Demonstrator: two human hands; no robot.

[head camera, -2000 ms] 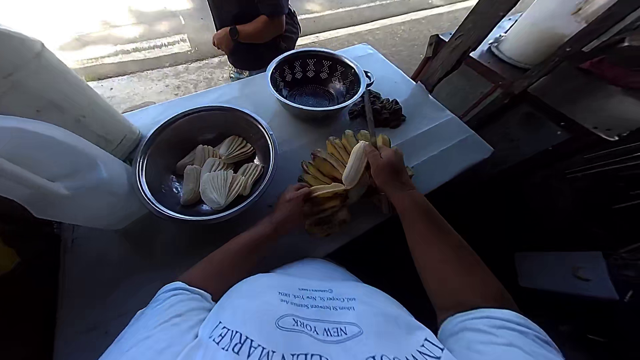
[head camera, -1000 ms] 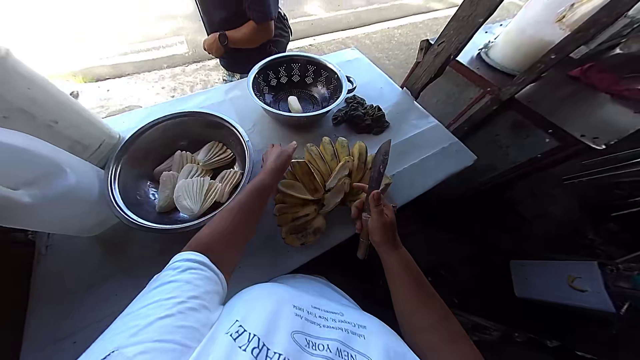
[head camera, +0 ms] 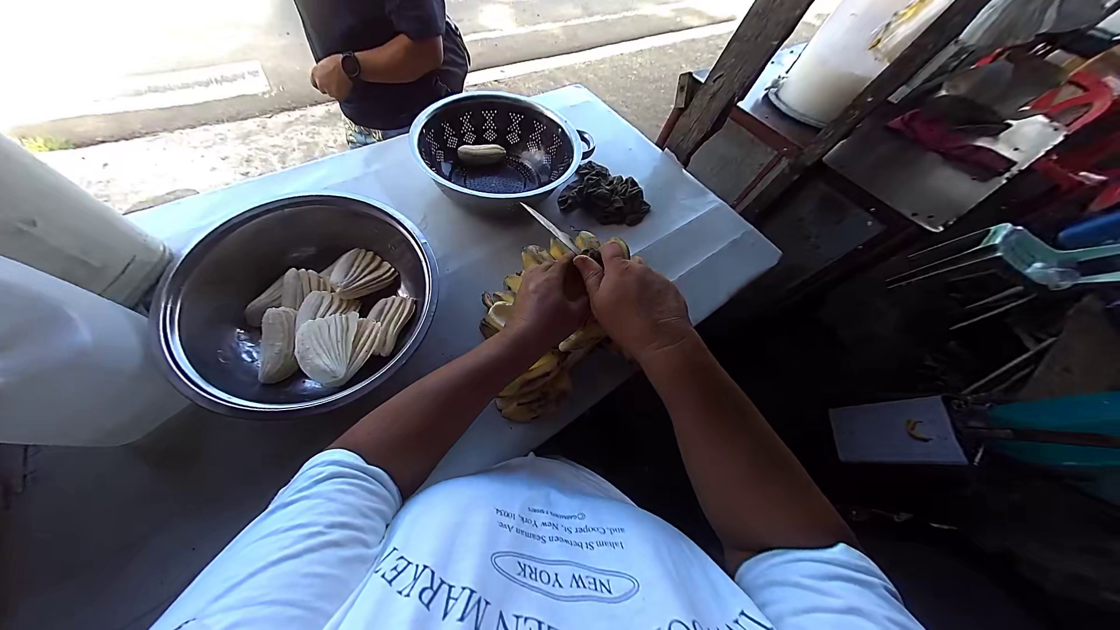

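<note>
My right hand [head camera: 637, 302] grips a knife, whose blade [head camera: 549, 227] points up and left toward the colander. Against it my left hand [head camera: 551, 302] is closed on a banana, largely hidden between the two hands. Beneath both lie yellow-brown bananas and peels [head camera: 534, 385] at the table's edge. A peeled banana [head camera: 481, 155] rests inside the metal colander [head camera: 423, 166]. To the left, a wide steel bowl [head camera: 206, 262] holds several peeled bananas sliced into fans [head camera: 328, 350].
Dark, crumpled pieces [head camera: 604, 194] lie right of the colander on the pale table [head camera: 700, 229]. White plastic containers [head camera: 70, 359] stand at the left. A person [head camera: 385, 61] stands beyond the table. Wooden posts [head camera: 739, 74] and a rack of utensils are at the right.
Two seconds ago I held a peeled banana; one second ago one lay in the colander and my left hand was empty beside it. My hands have since come together over the bananas.
</note>
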